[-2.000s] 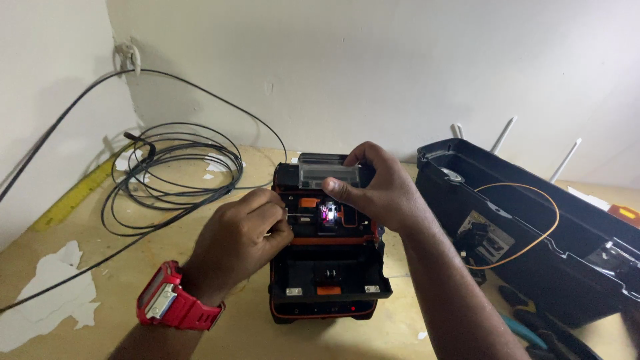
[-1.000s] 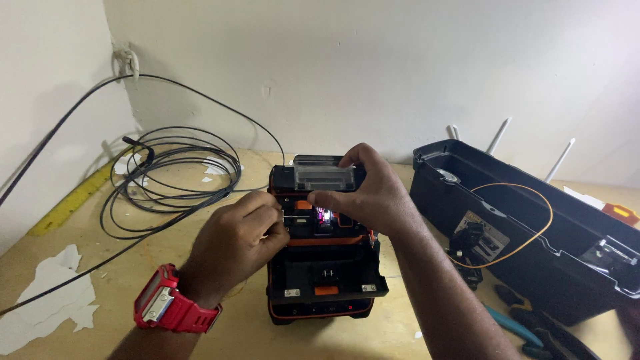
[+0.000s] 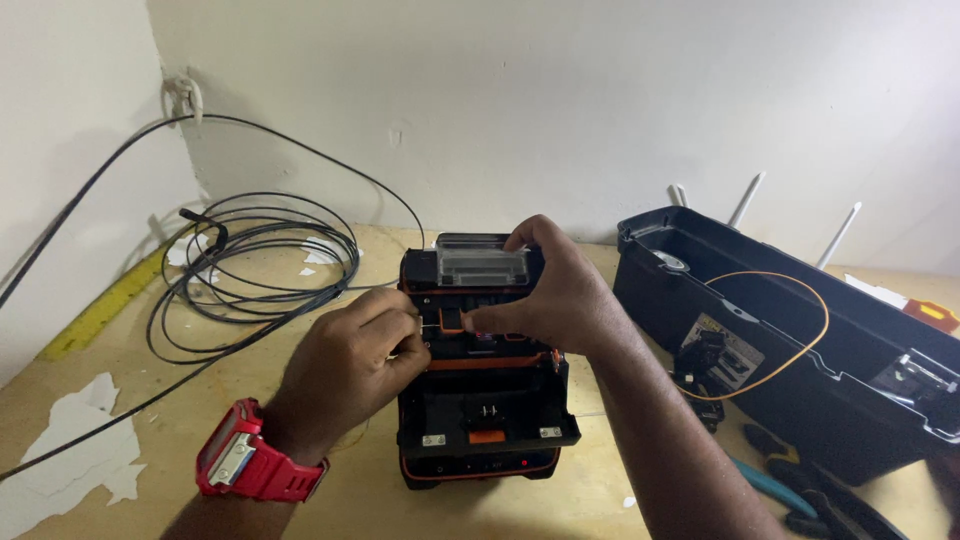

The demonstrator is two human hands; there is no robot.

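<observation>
A black fusion splicer with orange trim sits on the wooden table, its wind cover tipped toward me and its small front buttons showing. My left hand, wearing a red watch at the wrist, pinches a thin fiber at the splicer's left side; the fingers hide most of it. My right hand spans the splicer: the thumb presses at an orange-edged fiber clamp, while the index finger rests by the clear lid at the back. Under the thumb's side shows a small reddish light.
Coiled black cable lies behind on the left, near a yellow strip. At right stands an open black toolbox with an orange fiber looping over its side. Teal-handled pliers lie before it; torn white paper lies left.
My right thumb has moved left and down onto the clamp, and the bright light that showed beside it is now mostly covered. My left hand stays at the splicer's left side.
</observation>
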